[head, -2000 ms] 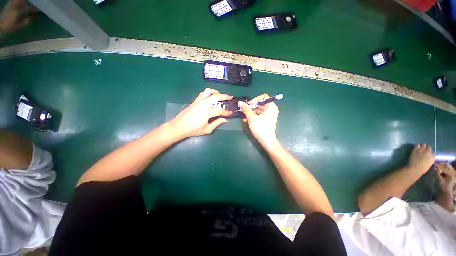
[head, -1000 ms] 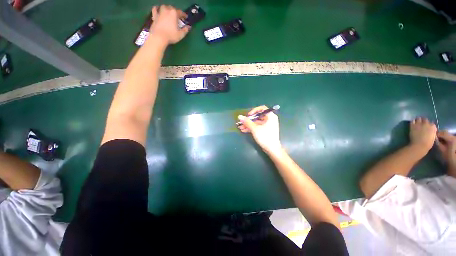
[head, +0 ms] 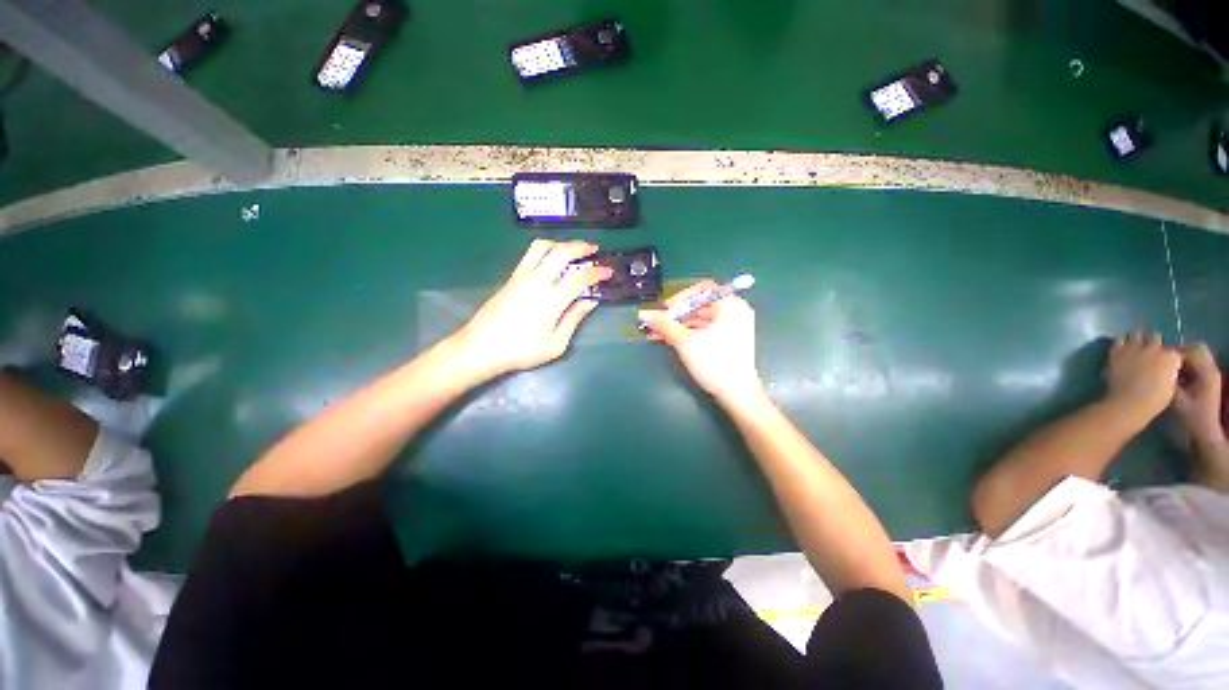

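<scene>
A black phone unit (head: pixel 629 274) lies flat on the green worktop, its round detail at the right end. My left hand (head: pixel 532 313) grips its left part from above and covers most of its white patch. My right hand (head: pixel 710 344) holds a slim pen-like tool (head: pixel 706 299), its pale rounded end pointing up and right. The tool's tip is hidden at my fingertips, just right of and below the phone. A second phone unit (head: pixel 576 200) lies behind, against the pale edge strip. A clear strip (head: pixel 442 314) lies under my left hand; a yellow patch shows partly beside my right fingers.
Several phones lie on the green conveyor beyond the metal edge strip (head: pixel 391 165). A grey post (head: pixel 148 88) stands at upper left. Another phone (head: pixel 101 356) lies at far left by a person's arm. Another person's hands (head: pixel 1143 373) rest at the right.
My left hand has come back from the conveyor and now holds a phone on the worktop near my right hand. Phones on the conveyor have shifted left. My right hand keeps the tool.
</scene>
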